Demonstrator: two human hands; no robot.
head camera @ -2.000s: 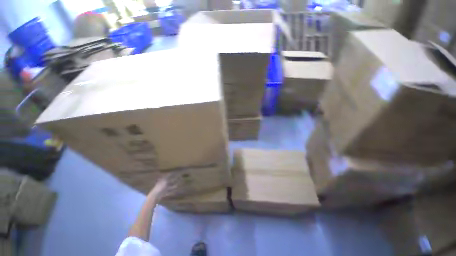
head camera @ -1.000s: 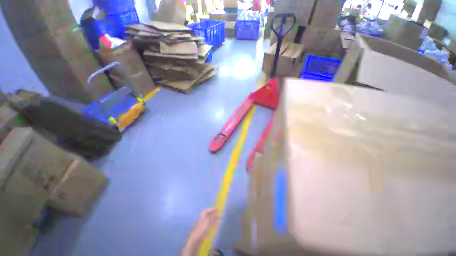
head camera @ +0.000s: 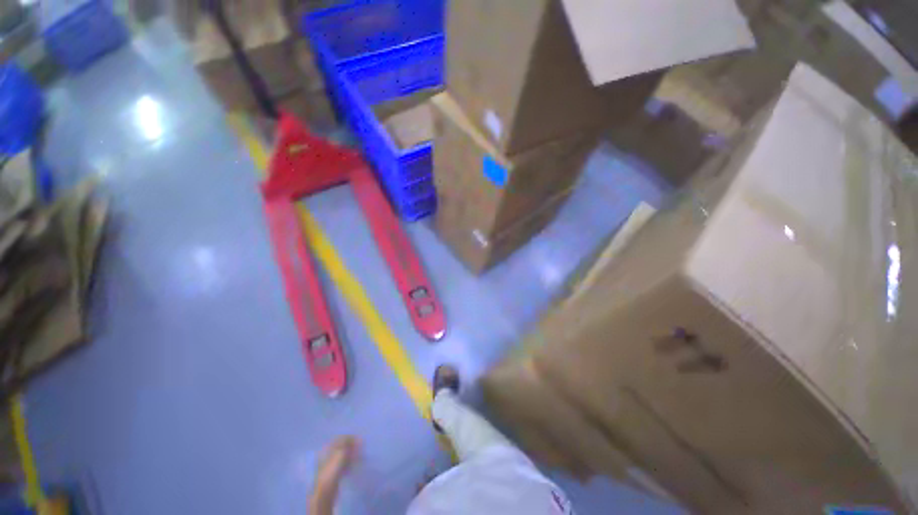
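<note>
My left hand [head camera: 336, 465] is at the bottom edge, left of my white top. It is blurred, nothing shows in it, and its finger pose is unclear. My right hand is not in view. A red pallet truck [head camera: 307, 163] lies on the floor ahead, its two forks pointing towards me and its black handle at the top. A large taped brown carton [head camera: 644, 332] stands close on the right, above another carton level. My hand touches neither.
Open blue crates [head camera: 374, 131] and stacked cartons [head camera: 518, 111] stand beyond the forks. Flattened cardboard [head camera: 50, 282] lies at the left. A yellow line [head camera: 352, 292] runs along the grey-blue floor [head camera: 191, 352] between the forks. My shoe [head camera: 446, 379] is near the fork tips.
The view has turned and moved nearer the pallet truck, which now shows whole forks. My left hand, earlier against a large carton, is now away from it.
</note>
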